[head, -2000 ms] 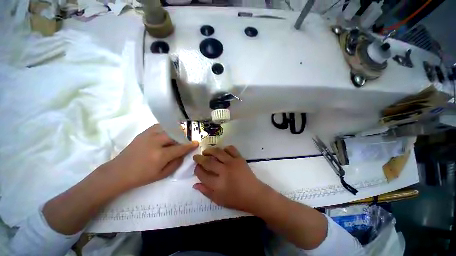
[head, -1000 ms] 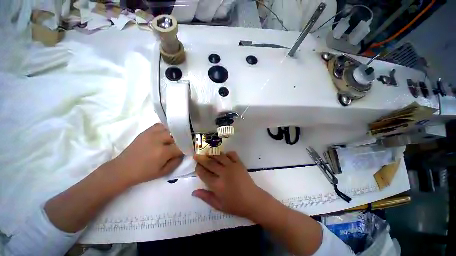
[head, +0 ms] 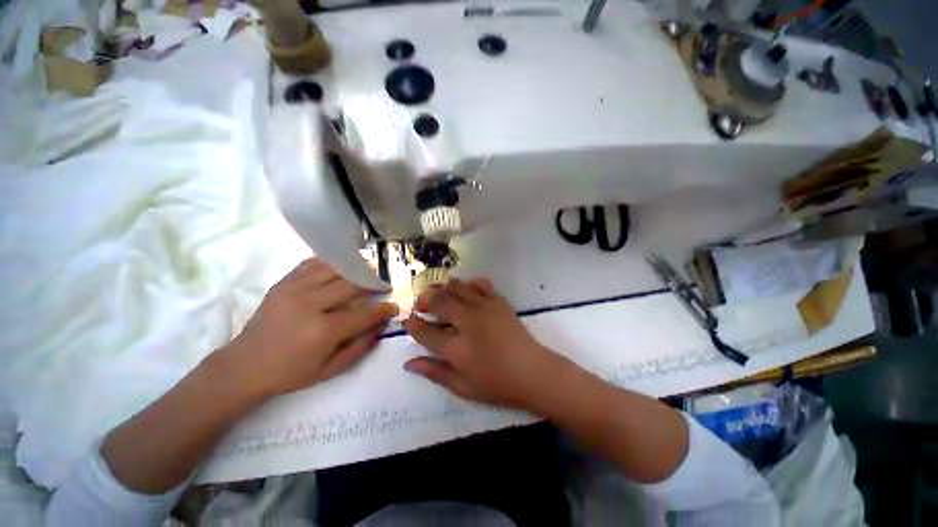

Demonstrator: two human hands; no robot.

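Observation:
The large white sewing machine (head: pixel 535 113) stands in front of me, its lit presser foot area (head: pixel 406 270) just beyond my fingertips. A heap of white cloth (head: pixel 134 237) lies left of the machine, and its edge runs under my left hand. My left hand (head: pixel 309 324) is bare, its fingertips pressed down at the front left of the foot. My right hand (head: pixel 473 345) is bare, fingers bent, its fingertips close to the left ones just in front of the foot. The bit of cloth between the fingertips is very small and mostly hidden by fingers and glare.
Black scissor handles (head: pixel 609 226) lie behind the needle area. A slim metal tool with a black end (head: pixel 699 309) lies to the right, beside a clear packet (head: pixel 777 270). White and tan scraps (head: pixel 77 70) lie at the back left. A plastic bag (head: pixel 756 420) hangs below the table at right.
The view has shifted, so the machine sits higher in the picture. My left fingertips have come forward beside the right ones at the foot. The dark slot previously showing left of my right hand is now mostly covered.

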